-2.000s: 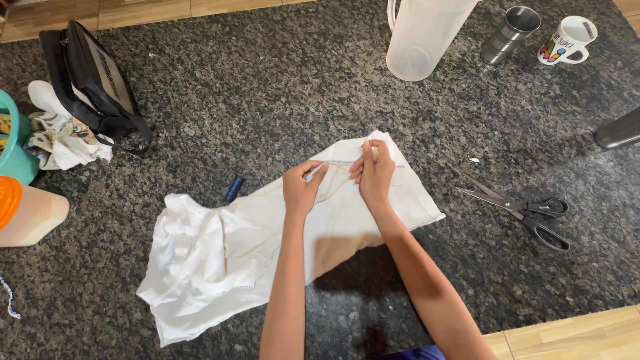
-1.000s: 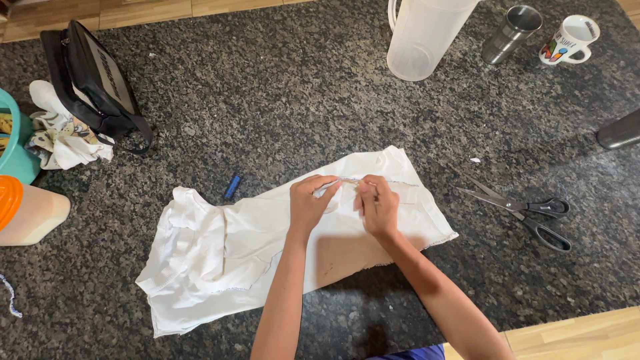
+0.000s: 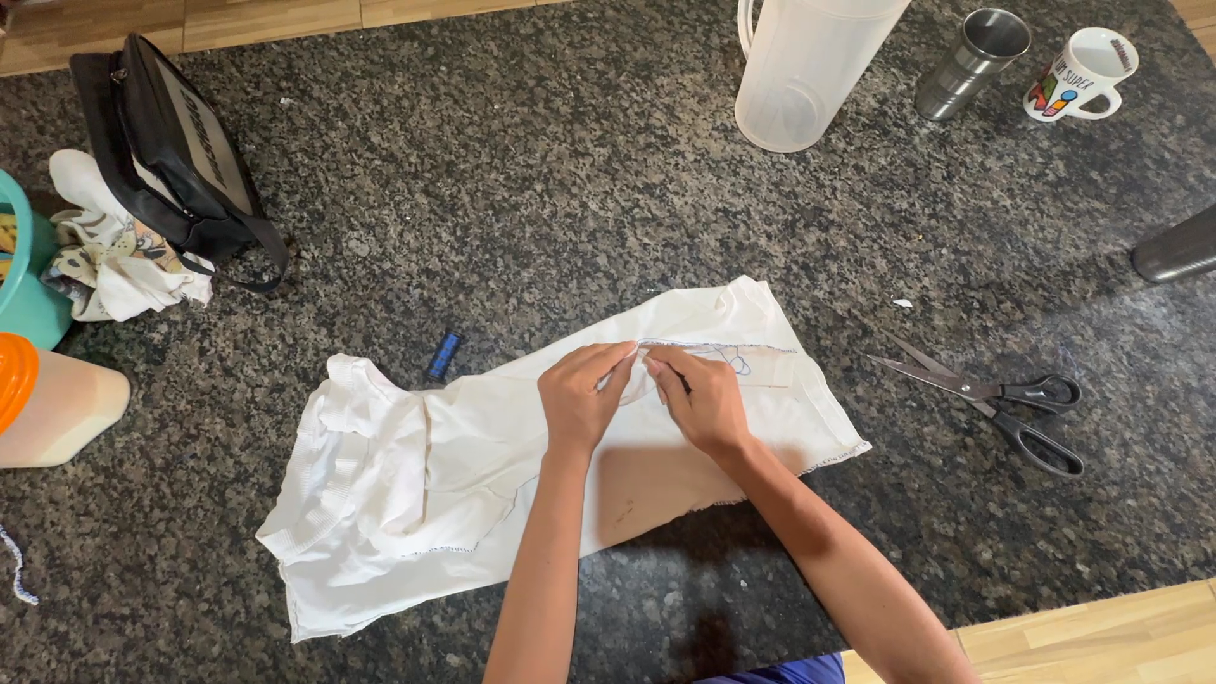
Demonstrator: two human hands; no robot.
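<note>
A white garment [image 3: 475, 418] with a ribbed waistband at its left end lies spread on the granite countertop. My left hand [image 3: 586, 389] pinches its stitched seam edge near the middle. My right hand [image 3: 693, 394] pinches the same edge just to the right, its fingertips almost touching those of the left. Blue thread [image 3: 736, 361] lies loosely looped on the cloth right of my right hand, below the dark-stitched seam. Whether a needle is between the fingers cannot be told. A spool of blue thread [image 3: 443, 356] lies above the garment. Black-handled scissors [image 3: 969, 389] lie partly spread at its right.
Across the back stand a translucent plastic pitcher [image 3: 807, 76], a metal tumbler [image 3: 974, 62] and a white mug [image 3: 1083, 76]. A dark cylinder [image 3: 1178, 249] is at the right edge. On the left are a black bag [image 3: 176, 152], crumpled cloth [image 3: 123, 271], a teal bowl [image 3: 33, 285] and an orange-lidded container [image 3: 66, 408].
The garment's right part has shifted a little to the right and down since two seconds ago. Both hands have moved lower with the seam, and loops of blue thread now show beside my right hand.
</note>
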